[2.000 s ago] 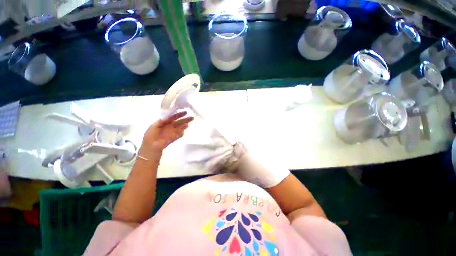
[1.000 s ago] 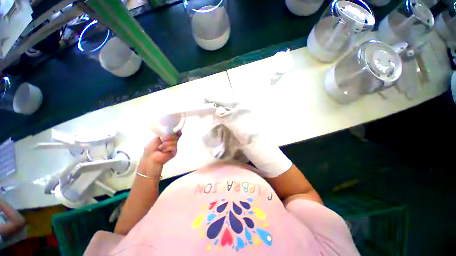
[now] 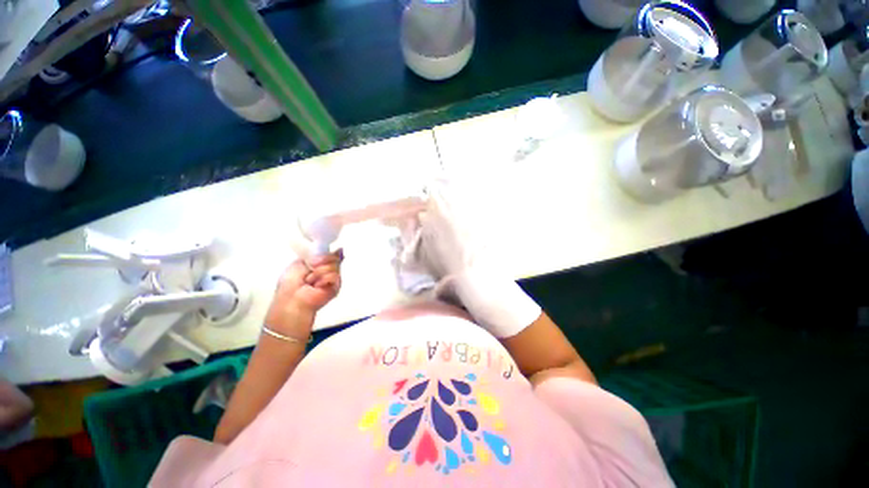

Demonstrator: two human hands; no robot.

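My left hand (image 3: 316, 281) is bare and grips the round end of a white stemmed part (image 3: 367, 212) above the bench. The stem points right, toward my right hand. My right hand (image 3: 446, 246) wears a pale covering and holds a crumpled whitish-grey cloth (image 3: 412, 269) at the stem's far end. Its fingers are washed out by glare, so the exact grip is unclear. A pile of similar white parts (image 3: 157, 310) lies on the bench to the left.
The white bench (image 3: 562, 224) runs beside a dark green conveyor (image 3: 333, 57) with a green post (image 3: 272, 76). Clear containers (image 3: 691, 143) stand at the right, others on the conveyor. A small white item (image 3: 535, 124) lies near the bench's back edge. Green crates (image 3: 143, 429) are below. A person's hand shows far left.
The stemmed part has turned from upright-slanted to roughly level, with my right hand and cloth now at its stem end. The view has tilted, and containers on the conveyor have shifted.
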